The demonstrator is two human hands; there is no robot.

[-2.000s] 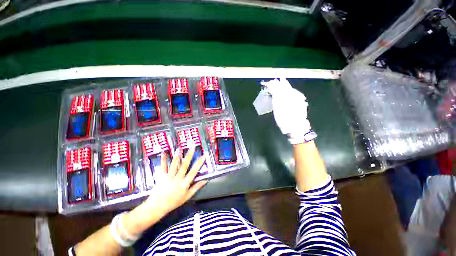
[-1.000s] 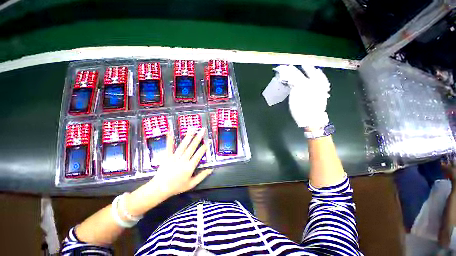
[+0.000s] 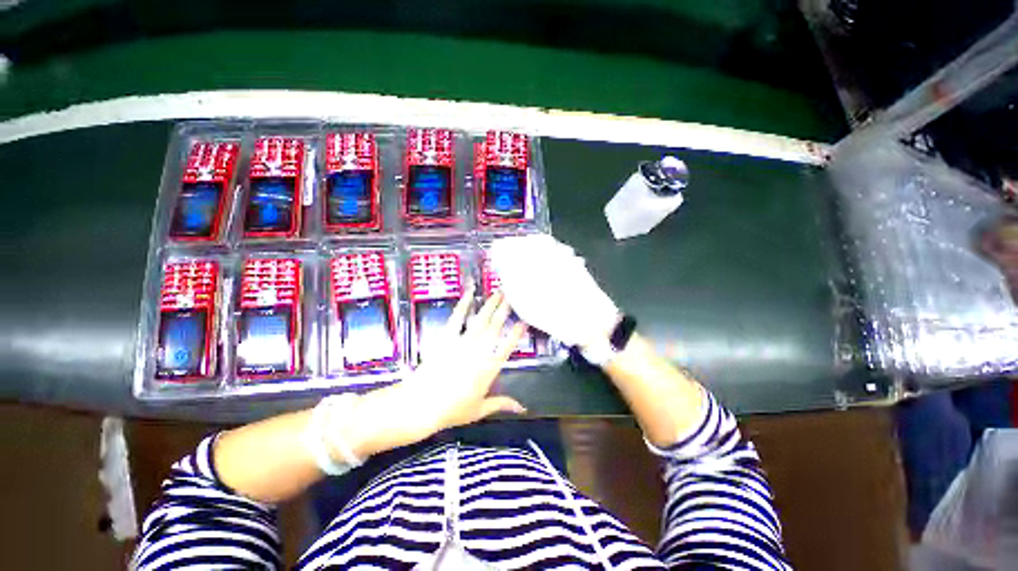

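A clear plastic tray (image 3: 143, 323) lies on the dark green bench with red keypad phones (image 3: 352, 182) in two rows, blue-black screens towards me. My left hand (image 3: 463, 363), which looks bare, lies with fingers spread over the near right part of the tray and seems to hold nothing. My right hand (image 3: 547, 288), in a white glove, is over the near right corner pocket and partly hides its phone. Its fingers are blurred, so whether it holds a cloth or anything else cannot be told. A white bottle (image 3: 646, 205) with a silvery top stands right of the tray.
A green conveyor belt (image 3: 447, 73) runs behind a white rail (image 3: 368, 107). Stacked clear trays (image 3: 943, 279) stand at the bench's right end. Part of a person (image 3: 999, 243) shows at the far right edge. A grey frame bar (image 3: 938, 89) slants at the upper right.
My gloved right hand has moved left from the bottle to the tray's near right corner, uncovering the bottle's silvery top. My left hand has shifted a little right over the tray.
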